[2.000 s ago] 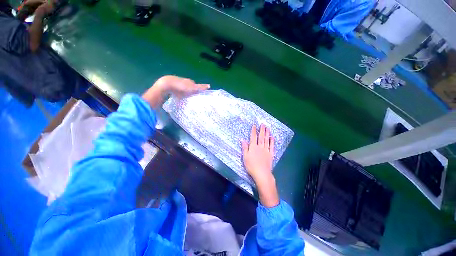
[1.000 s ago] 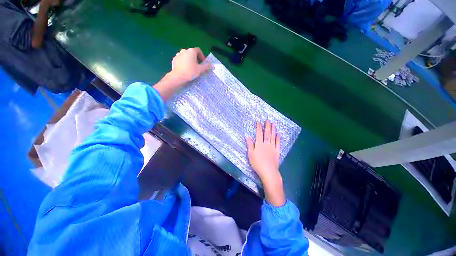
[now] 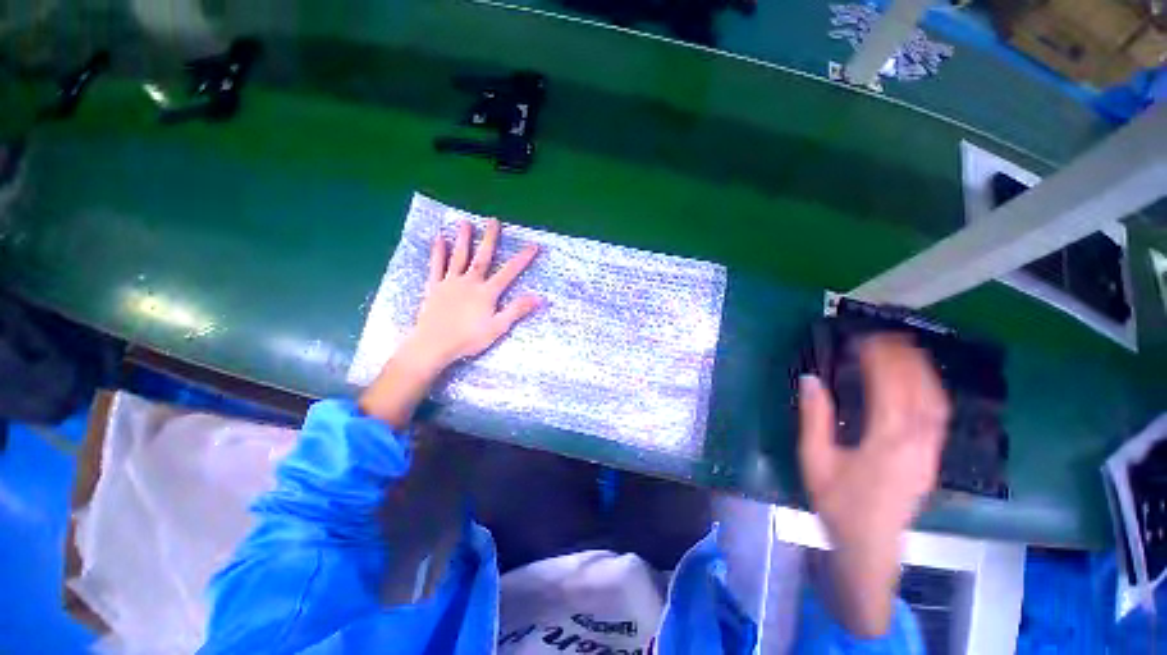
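Observation:
A silvery bubble-wrap sheet (image 3: 602,339) lies flat on the green bench near its front edge. My left hand (image 3: 467,301) rests on the sheet's left part, fingers spread, holding nothing. My right hand (image 3: 877,429) is blurred and lies over the stack of black panels (image 3: 979,410) to the right of the sheet. Its thumb and fingers are apart. Whether it touches or grips a panel cannot be told.
Black bracket assemblies (image 3: 512,122) lie beyond the sheet and further left. A white post (image 3: 1011,230) slants over the right side. Panels on white sheets (image 3: 979,179) lie beyond it. A carton of white sheets (image 3: 179,499) stands at lower left, a white parts box (image 3: 998,595) at lower right.
My right hand has left the sheet and moved right to the black panels. My left hand has gone from the sheet's far left corner to flat on it. The view has turned.

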